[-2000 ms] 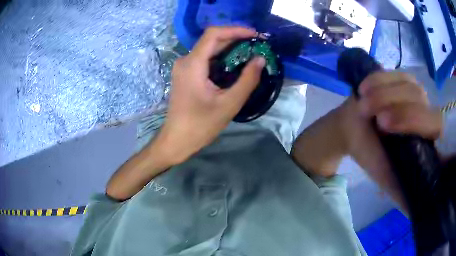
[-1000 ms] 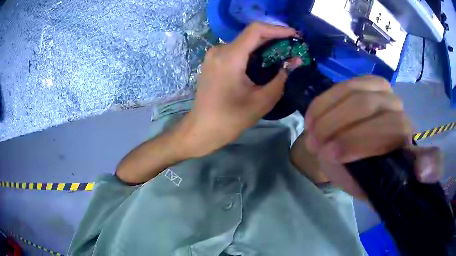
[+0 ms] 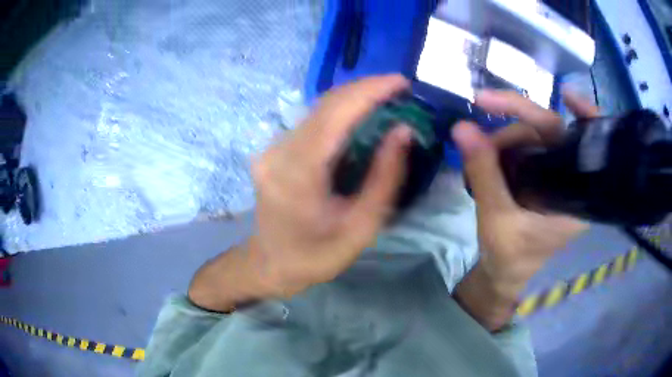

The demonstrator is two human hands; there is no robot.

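The view is blurred. My left hand point(image 3: 317, 199) holds a round black housing point(image 3: 424, 166) near the middle, its thumb lying over the front. A green circuit board point(image 3: 413, 114) shows inside the housing, partly hidden by the thumb. My right hand point(image 3: 508, 199) is just right of the housing and holds the black electric screwdriver point(image 3: 597, 173), which lies across the hand and points right. The screwdriver's nose is not clearly seen. The hand's fingers are partly spread, and the tool is apart from the housing.
A blue tray point(image 3: 324, 51) is beyond the hands, with a white and silver screw feeder point(image 3: 449, 59). The bench covered in shiny film point(image 3: 147, 147) is at left, with black round pieces point(image 3: 27, 193) at its far left edge. Yellow-black tape point(image 3: 575, 287) crosses the grey floor. A cord hangs at right.
The screwdriver has moved away from the housing and swung to lie nearly level, pointing right. My right hand's fingers have loosened and spread. The view has shifted, showing more bench at left.
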